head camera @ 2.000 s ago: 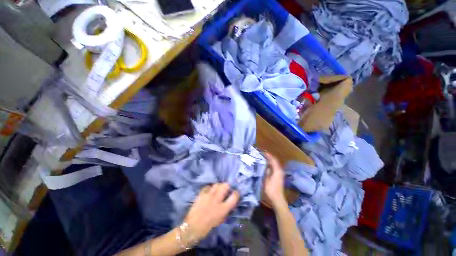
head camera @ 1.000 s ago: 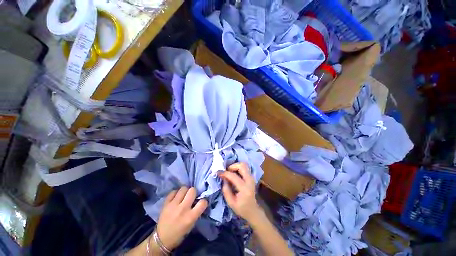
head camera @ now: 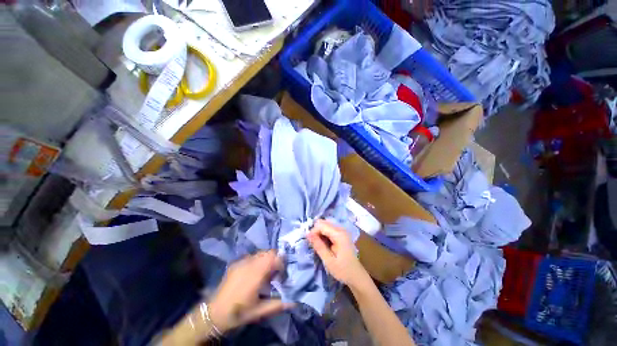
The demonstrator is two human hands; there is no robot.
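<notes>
A bundle of light blue-grey cut pieces, with some purple-blue cloth at its left side, lies in front of me. A white tie gathers it around the middle. My right hand pinches the tie at the knot with thumb and fingertips. My left hand is blurred, at the lower left of the bundle, with its fingers apart; I see nothing held in it.
A blue crate with bundled cloth stands behind, beside an open cardboard box. More bundles are heaped at right. The white table holds a white tape roll, yellow rings and a phone.
The view has shifted, so the phone is visible again. My left hand has come off the cloth and opened. My right hand stays at the tie.
</notes>
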